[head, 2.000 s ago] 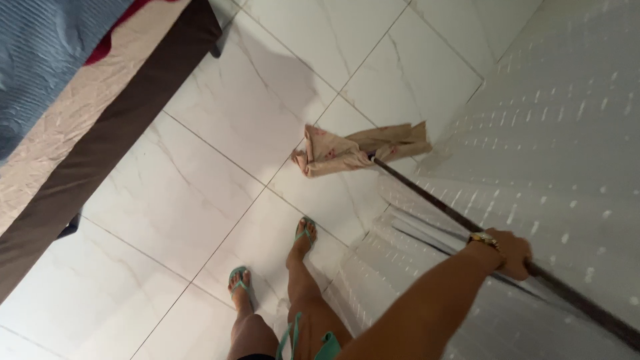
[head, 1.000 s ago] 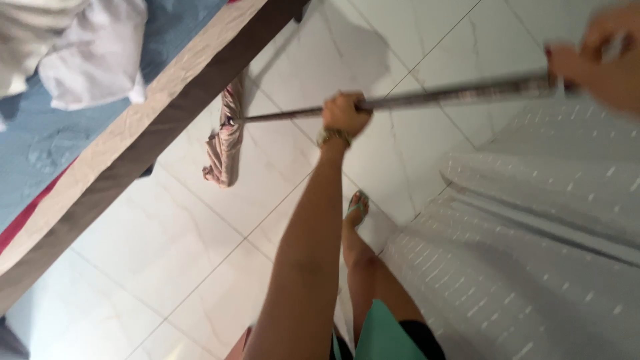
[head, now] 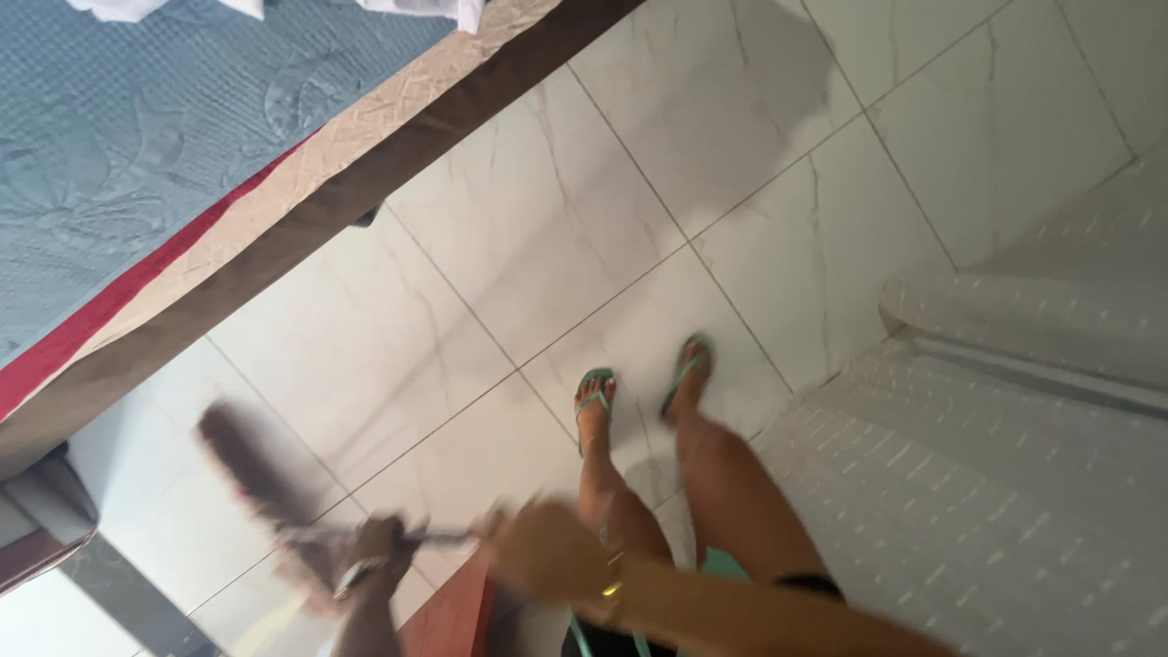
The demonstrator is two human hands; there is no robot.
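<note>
A long pole (head: 443, 538) with a cloth-wrapped head (head: 260, 465) is low on the left in the head view. Motion blurs the head and its pinkish-brown cloth, which lie over the tiled floor. My left hand (head: 388, 545), with a watch on its wrist, is closed around the pole near the head. Further right along the pole, my right hand (head: 538, 547) is also closed around it, a gold-coloured bracelet at the wrist. Both hands are blurred, so the exact finger positions are hidden.
A bed with a blue textured cover (head: 182, 155) and brown side edge (head: 301, 219) runs along the upper left. A pale dotted curtain (head: 958, 511) hangs at the right. My feet in green flip-flops (head: 595, 388) stand on marble-look tiles (head: 456, 301). A reddish-orange object (head: 452, 607) is at the bottom.
The cloth-wrapped head has moved from close beside the bed's edge to the lower left, near my body. Both hands have come closer together low in the view, which has shifted.
</note>
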